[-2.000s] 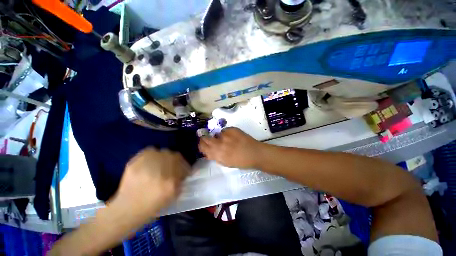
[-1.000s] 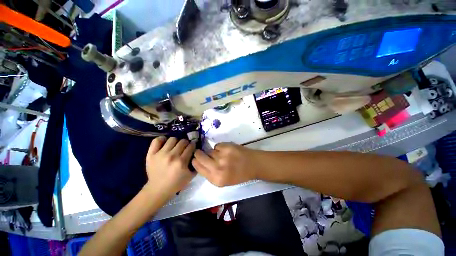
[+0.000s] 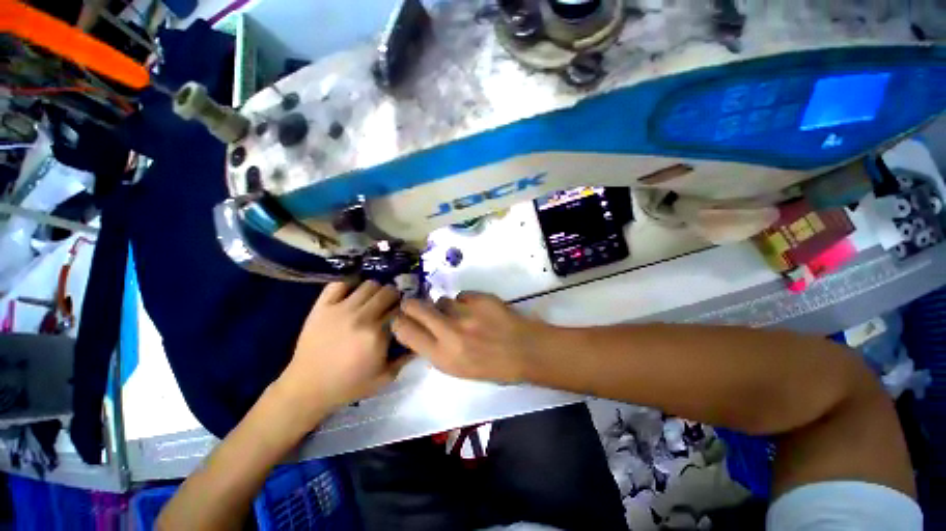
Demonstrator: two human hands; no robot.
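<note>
The navy garment piece (image 3: 207,280) drapes over the table left of the needle and runs under my hands. The white sewing machine (image 3: 456,156) has a blue stripe. Its presser foot (image 3: 389,264) sits just beyond my fingertips. My left hand (image 3: 348,342) lies on the cloth with its fingers bent against the foot. My right hand (image 3: 467,334) is beside it, fingers and thumb pinching the cloth edge close to the foot. The cloth under the fingers is mostly hidden.
A lit phone (image 3: 583,230) lies under the machine arm. A red and gold packet (image 3: 807,233) and bobbins (image 3: 913,220) are at the right. An orange-handled tool (image 3: 78,44) is at upper left. A blue basket (image 3: 306,498) and fabric scraps (image 3: 664,467) are below the table edge.
My left hand, blurred and raised nearer the table edge two seconds ago, has moved up to the foot beside my right hand. Since one second ago both hands hold nearly the same place.
</note>
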